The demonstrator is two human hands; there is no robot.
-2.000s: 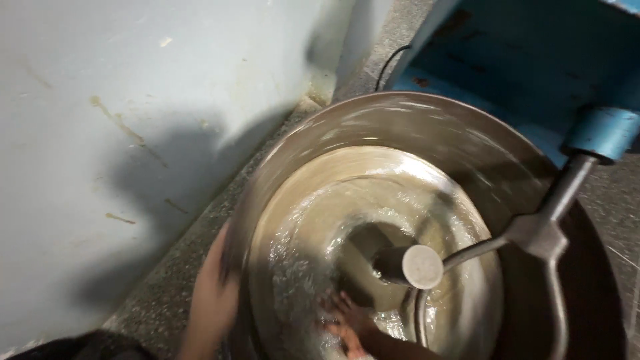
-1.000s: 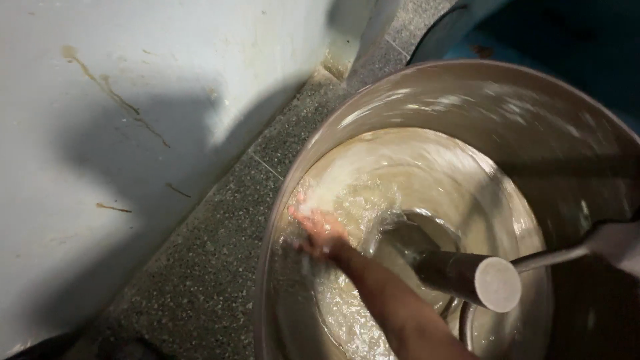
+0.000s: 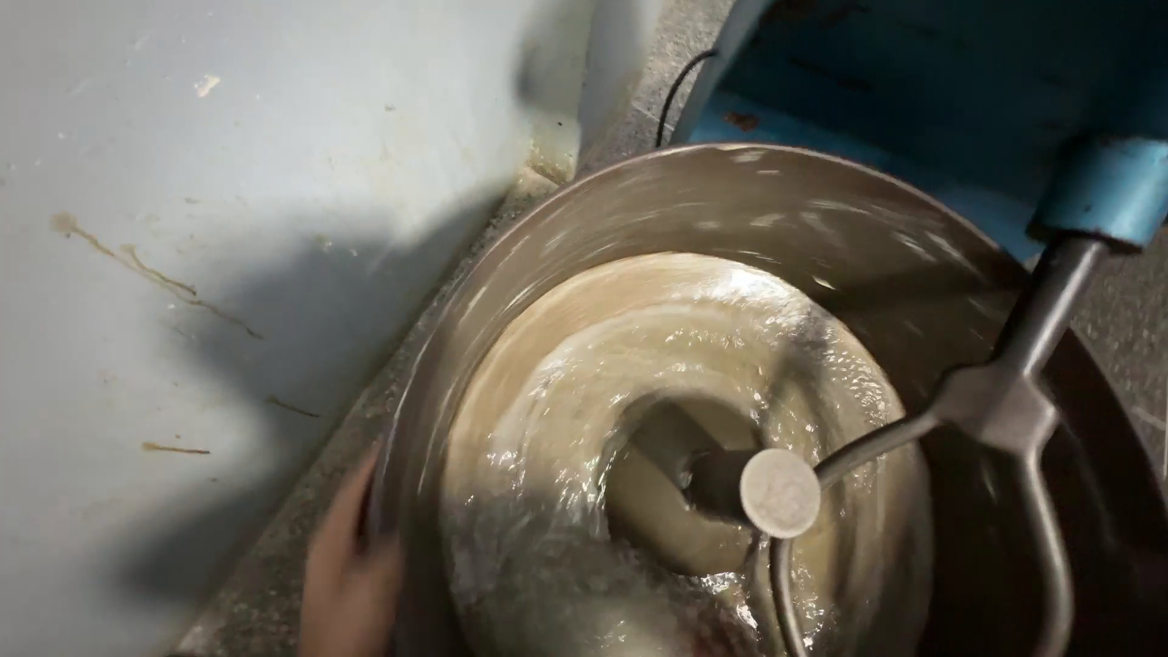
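A large round metal mixer bowl (image 3: 748,160) holds pale, cloudy liquid (image 3: 566,392) that swirls about a central post (image 3: 780,493) with a flat round top. A forked metal mixing arm (image 3: 999,406) reaches down into the bowl from a blue holder (image 3: 1100,192). My left hand (image 3: 351,566), blurred, is at the outer left side of the bowl, by its rim; its fingers are partly hidden and its grip is unclear. Only a dark reddish blur shows under the liquid at the bottom edge, so my right hand cannot be made out.
A pale wall (image 3: 274,137) with brown drip marks stands on the left. Between it and the bowl runs a strip of speckled floor (image 3: 292,538). The blue machine body (image 3: 876,82) is behind the bowl at upper right, with a black cable (image 3: 675,96) beside it.
The hand and forearm that reached across the liquid at the left a second ago no longer show there. My left hand is visible again at the bowl's outer side. The view has shifted.
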